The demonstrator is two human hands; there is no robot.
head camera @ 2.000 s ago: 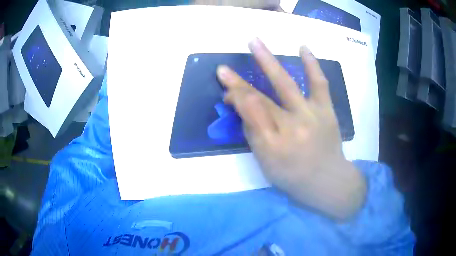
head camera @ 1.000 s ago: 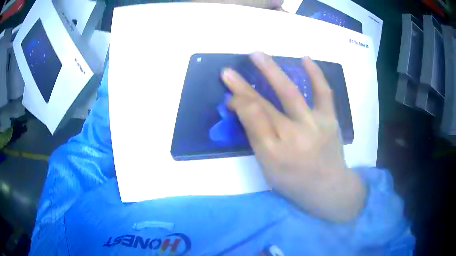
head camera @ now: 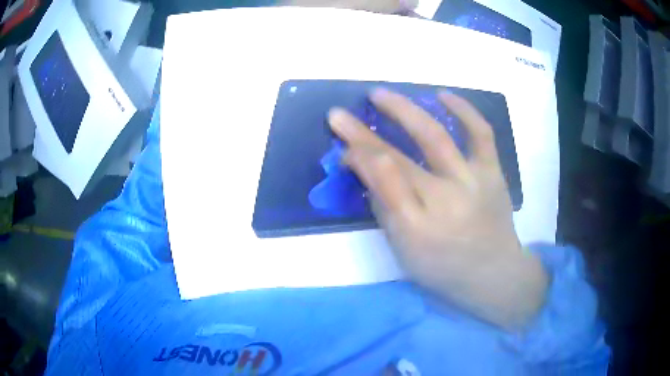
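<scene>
A white tablet gift box (head camera: 213,169) stands tilted against my blue smock, its face towards me. The printed tablet picture (head camera: 301,161) is dark with a blue swirl. My right hand (head camera: 441,183) lies over the picture, blurred, fingers spread and slightly bent. No cloth shows under it, but its underside is hidden. My left hand (head camera: 367,5) shows only as a strip of skin along the box's top edge; the rest is hidden behind the box or cut off by the frame.
Another printed box (head camera: 103,132) stands tilted at the left, with white box parts behind it. A further printed box (head camera: 547,37) shows behind the top right corner. Grey-white box edges (head camera: 602,81) stand at the far right. A yellow floor line (head camera: 44,232) shows at lower left.
My right hand has shifted slightly down and right over the picture, and its fingers have bent more. The box has barely moved.
</scene>
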